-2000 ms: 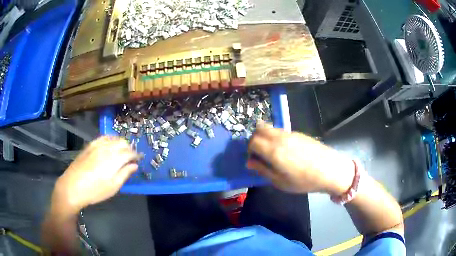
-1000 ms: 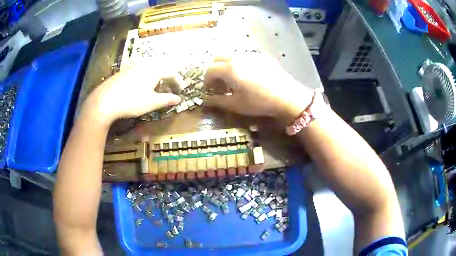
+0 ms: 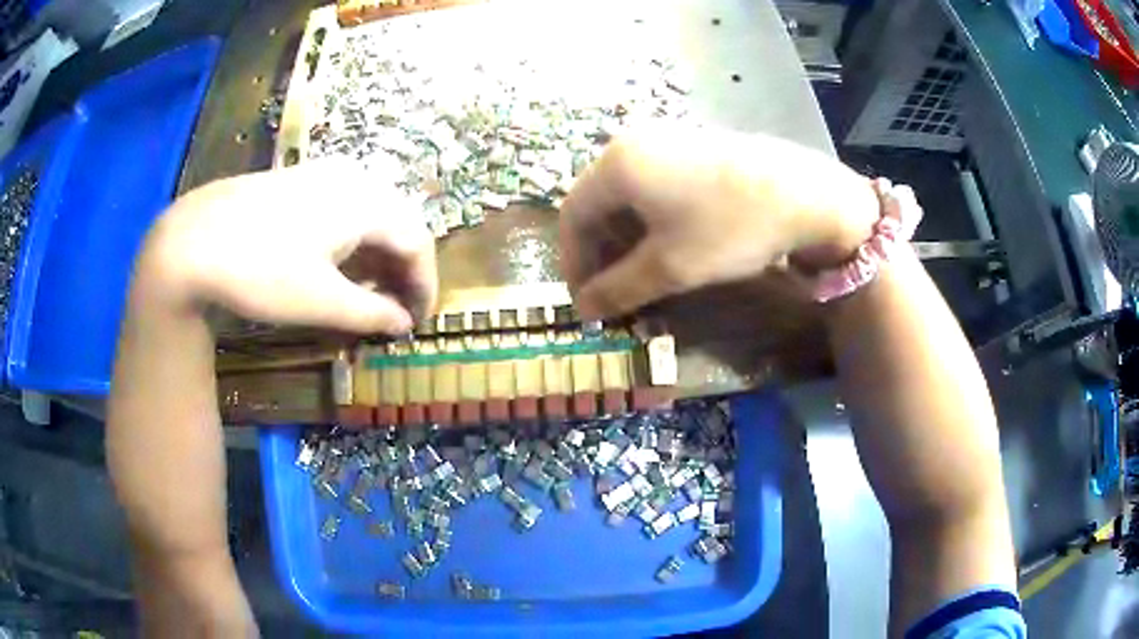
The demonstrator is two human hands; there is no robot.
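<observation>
The brass-coloured fixture (image 3: 500, 378) lies on the wooden front board, with a row of slots, a thin green strip and red-brown teeth along its near edge. My left hand (image 3: 294, 250) is over its left end, thumb and finger pinched at the slots; whether they hold a connector cannot be told. My right hand (image 3: 687, 225) is over its right end, fingertips pinched at a small silver connector (image 3: 592, 331) at a slot. The hands cover parts of the slot row. A pile of silver-white connectors (image 3: 500, 144) lies on the plate behind.
A blue tray (image 3: 525, 612) with scattered connectors sits below the board's front edge. A narrow guide rail (image 3: 300, 81) runs left of the pile. Blue trays (image 3: 106, 225) are at the left. A green-topped bench (image 3: 1012, 119) with a white fan (image 3: 1115, 175) is at the right.
My hands first moved from the near blue tray up to the connector pile. They have since come back from the pile to the two ends of the near fixture.
</observation>
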